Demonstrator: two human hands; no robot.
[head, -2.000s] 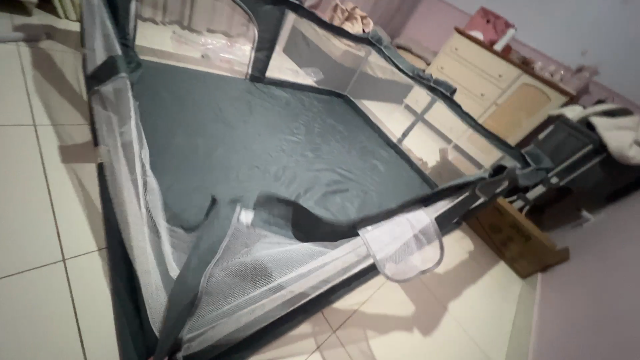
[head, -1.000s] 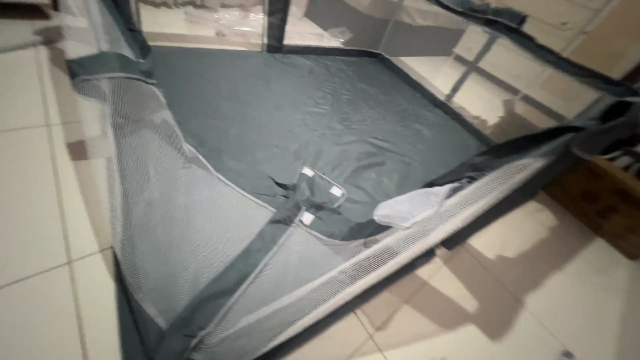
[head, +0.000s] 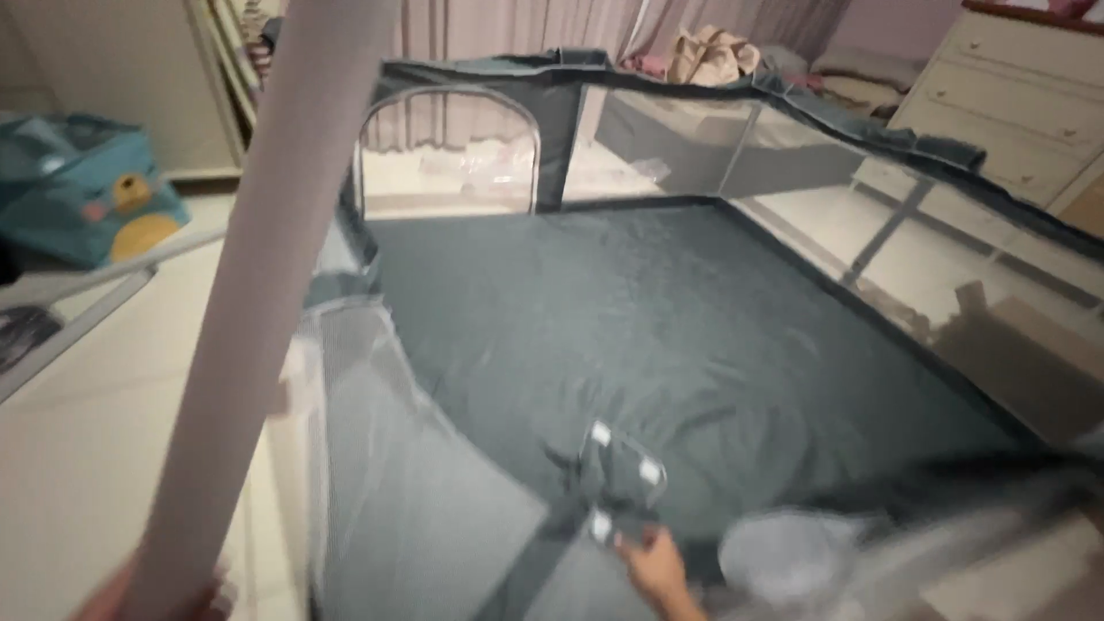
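Note:
My left hand [head: 177, 595] is closed around the lower end of a long grey tube [head: 250, 285], which stands tilted across the left of the view. My right hand [head: 655, 565] grips the edge of a dark fabric flap [head: 625, 470] with white patches, at the top of a sagging corner strip of the playpen. The playpen's dark green fabric floor [head: 586, 328] lies spread out, with grey mesh [head: 397, 466] hanging slack at the near left. The far mesh sides stand upright. A pale blurred piece of fabric [head: 785, 552] lies right of my right hand.
A blue storage bag [head: 78, 190] with an animal face stands at the left, near pale tubes [head: 78, 323] on the tiled floor. A white chest of drawers [head: 1000, 103] is at the back right. Beyond the right mesh is a cardboard box [head: 1018, 362]. Curtains hang behind the playpen.
Both my hands have come into view, the left with the grey tube and the right at the flap. The view has shifted to show more of the left side of the room.

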